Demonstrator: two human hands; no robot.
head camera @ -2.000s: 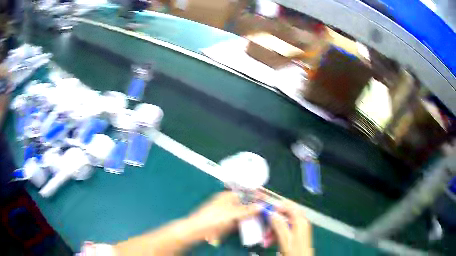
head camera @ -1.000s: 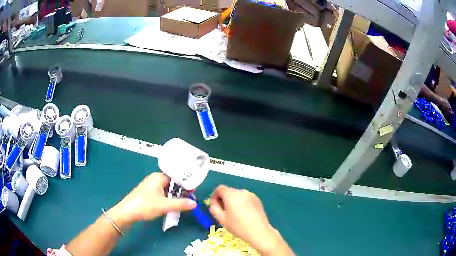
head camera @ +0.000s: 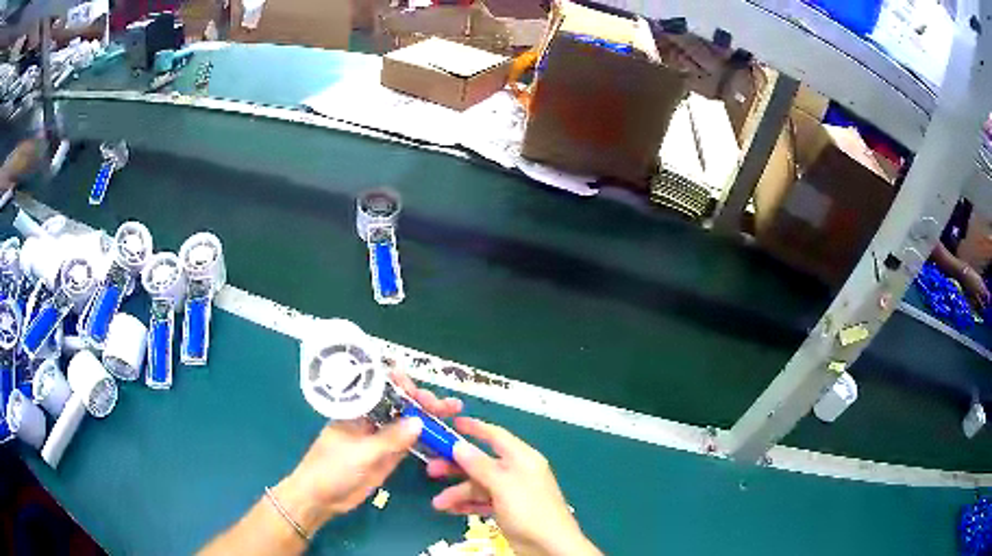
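Observation:
A white handheld fan unit (head camera: 344, 373) is held above the green bench, its round spoked head at the upper left and its open handle slanting down right. The blue battery (head camera: 431, 433) lies in the handle. My left hand (head camera: 354, 462) grips the unit just below the head, thumb on the handle. My right hand (head camera: 509, 484) holds the lower handle end, thumb by the battery's end. Small yellow pads (head camera: 479, 536) lie in a pile at the bottom edge, partly cut off. One loose pad (head camera: 381, 498) lies near my left wrist.
Several white and blue fan units (head camera: 120, 315) are heaped at the left. The dark green conveyor belt (head camera: 544, 315) beyond the pale metal edge carries spaced fans. A slanting grey post (head camera: 838, 299) stands at the right. Cardboard boxes (head camera: 598, 109) are across the belt. Another person's arm shows far right.
The fan's handle has swung from pointing down to down-right, and the battery now lies in it. My right hand has closed on the handle's end. The nearest belt fan has moved left.

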